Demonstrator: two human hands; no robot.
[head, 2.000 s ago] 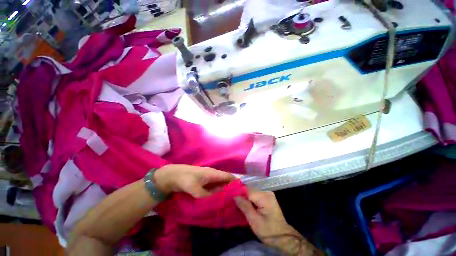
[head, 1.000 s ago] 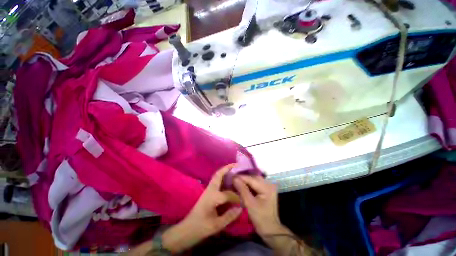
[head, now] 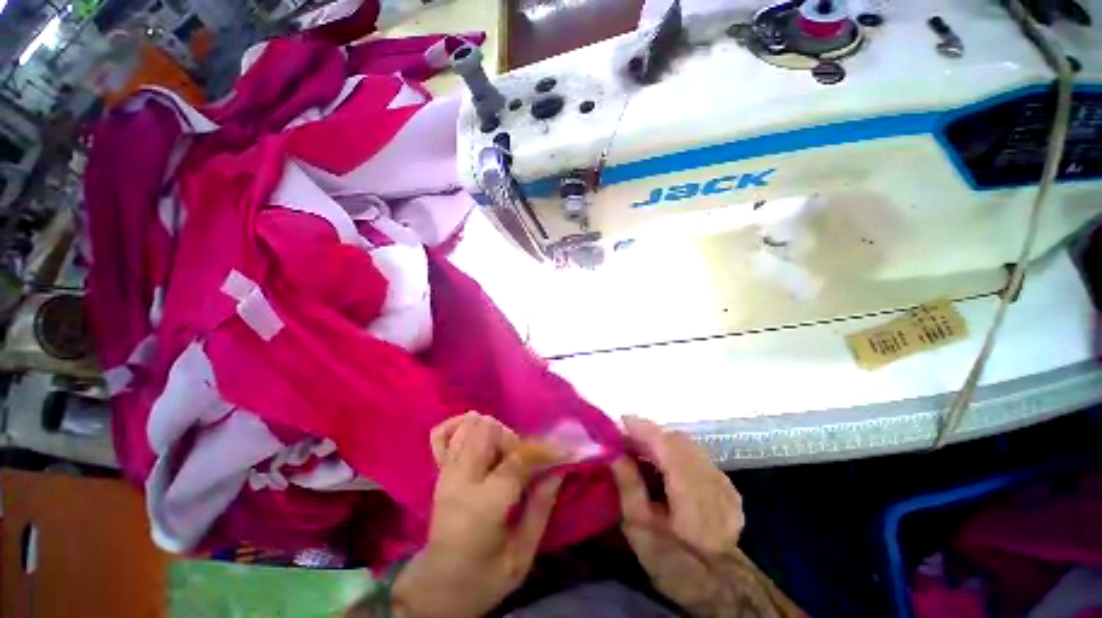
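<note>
The hot-pink garment (head: 326, 350) with pale lilac areas lies heaped left of the sewing machine (head: 725, 181), and one end reaches to my hands at the table's front edge. My left hand (head: 483, 501) pinches the garment's edge between thumb and fingers. My right hand (head: 683, 501) pinches the same edge a little to the right. A pale lilac part (head: 578, 439) of the edge shows between the hands. The presser foot area under the bright lamp has no cloth visible in it.
The white table's front edge (head: 834, 432) carries a ruler-like strip. A tan sticker (head: 906, 336) is on the bed. A blue-rimmed bin (head: 897, 531) with pink pieces is at lower right. An orange panel (head: 79, 549) and green cloth (head: 260, 592) are at lower left.
The garment end lay flat on the bed two seconds ago and is now held in both hands. My hands have moved apart along its edge. The view has shifted, moving the machine rightward.
</note>
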